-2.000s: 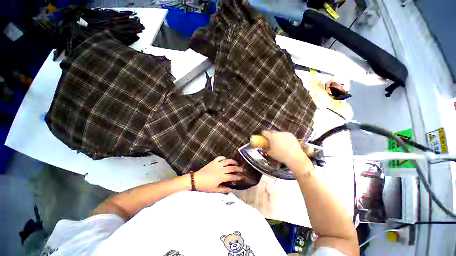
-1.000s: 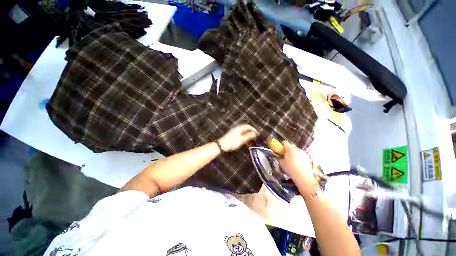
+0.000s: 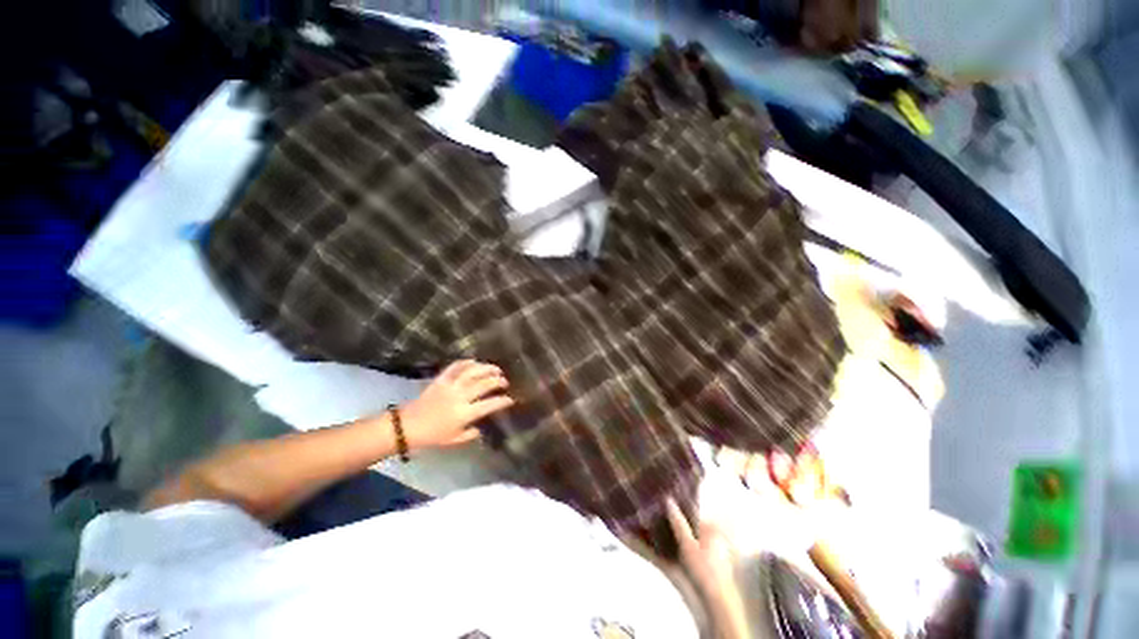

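Observation:
A brown plaid piece lies across the middle, between a left plaid pile and a right plaid pile. My left hand has its fingers curled at the left edge of the middle piece. My right hand is blurred at the piece's near right corner, with fingertips against the cloth; its grip is unclear. The steam iron stands right of my right hand, cut off by the lower edge, its wooden handle free of my hand. Any pressing arm under the cloth is hidden.
Orange-red scissor handles lie on the white table, right of the plaid. A tan sheet with a small dark reddish item is farther right. A dark crumpled bundle, a blue bin and a black padded arm stand beyond.
My right hand has let go of the iron and moved to the plaid's near corner. The iron is farther right and nearer me. My left hand has moved left to the cloth's edge. The view has shifted.

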